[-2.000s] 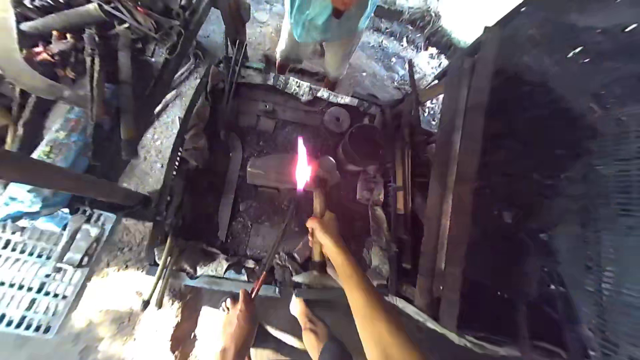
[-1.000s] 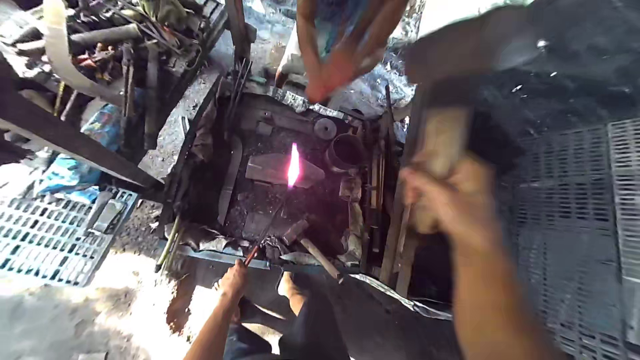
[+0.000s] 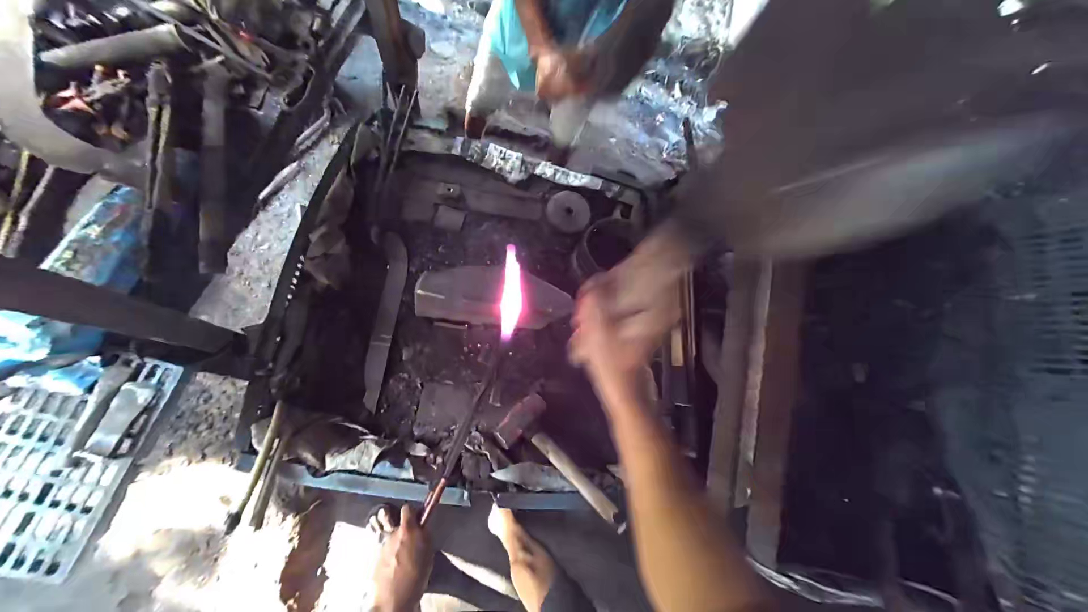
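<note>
My left hand (image 3: 404, 557) grips the reddish rear end of a long dark metal rod or tongs (image 3: 463, 433). At its far end a glowing pink-white piece of metal (image 3: 510, 297) lies over the anvil (image 3: 455, 295). My right hand (image 3: 629, 306), blurred, is closed around the lower end of a large, dark, blurred object (image 3: 833, 161); its kind cannot be told. A hammer (image 3: 520, 421) with a wooden handle rests at the near side of the work pit, left of my right forearm.
A person's clasped hands (image 3: 565, 72) are beyond the pit. Inside it are a curved flat metal strip (image 3: 387, 319), a round metal disc (image 3: 568, 211) and a dark round container (image 3: 608, 242). A plastic grate (image 3: 51, 476) lies left; a long beam (image 3: 769, 408) borders the right.
My right hand has let go of the hammer, moved right, and now holds the large dark object, swung in nearer the anvil. The other person's hands have drawn back from the pit's far edge.
</note>
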